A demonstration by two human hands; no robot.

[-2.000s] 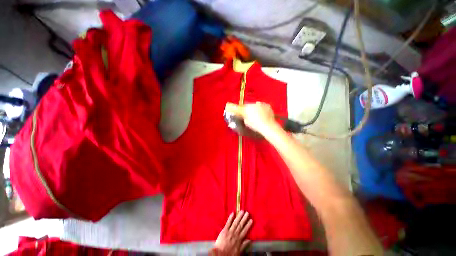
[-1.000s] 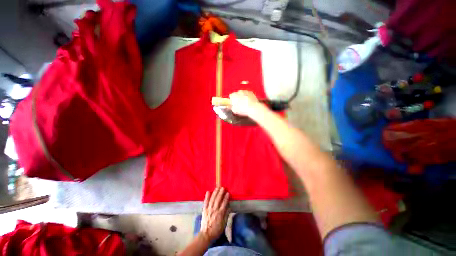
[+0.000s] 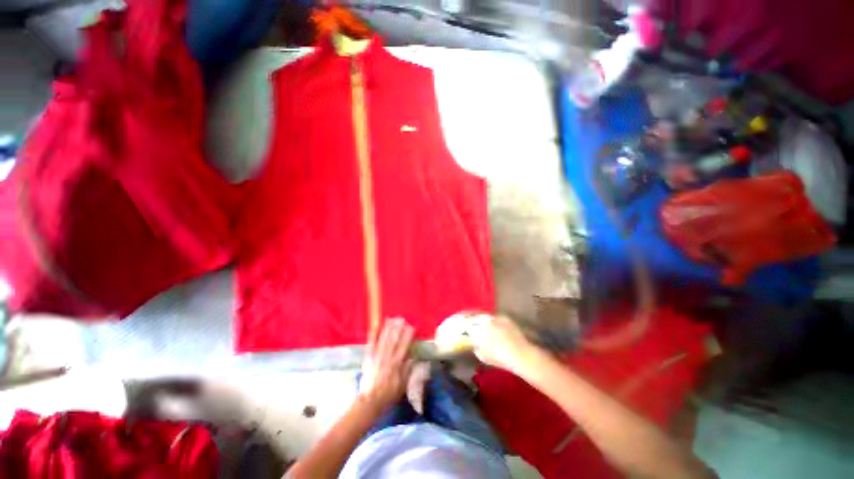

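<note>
A red sleeveless vest (image 3: 300,224) lies flat on the off-white padded table (image 3: 529,224), its gold zipper (image 3: 365,196) running down the centre and a small pale chest mark (image 3: 408,128) at right. My left hand (image 3: 390,354) lies at the bottom of the zipper, on the hem. My right hand (image 3: 506,344) is closed on the pale yellow-tan handle of the iron (image 3: 461,332), near the hem's right corner. The image is blurred and most of the iron's body is hard to make out.
A heap of red vests (image 3: 131,206) covers the table's left. An orange cloth scrap (image 3: 339,21) is behind the collar. At right are a spray bottle (image 3: 607,73), an orange-red bag (image 3: 749,224) on a blue surface, and lower red garments (image 3: 646,360). More red cloth (image 3: 103,449) is at lower left.
My right hand has moved the iron from the vest's chest down and right to the hem. My left hand stays at the zipper's bottom. The view has shifted, showing more of the right side.
</note>
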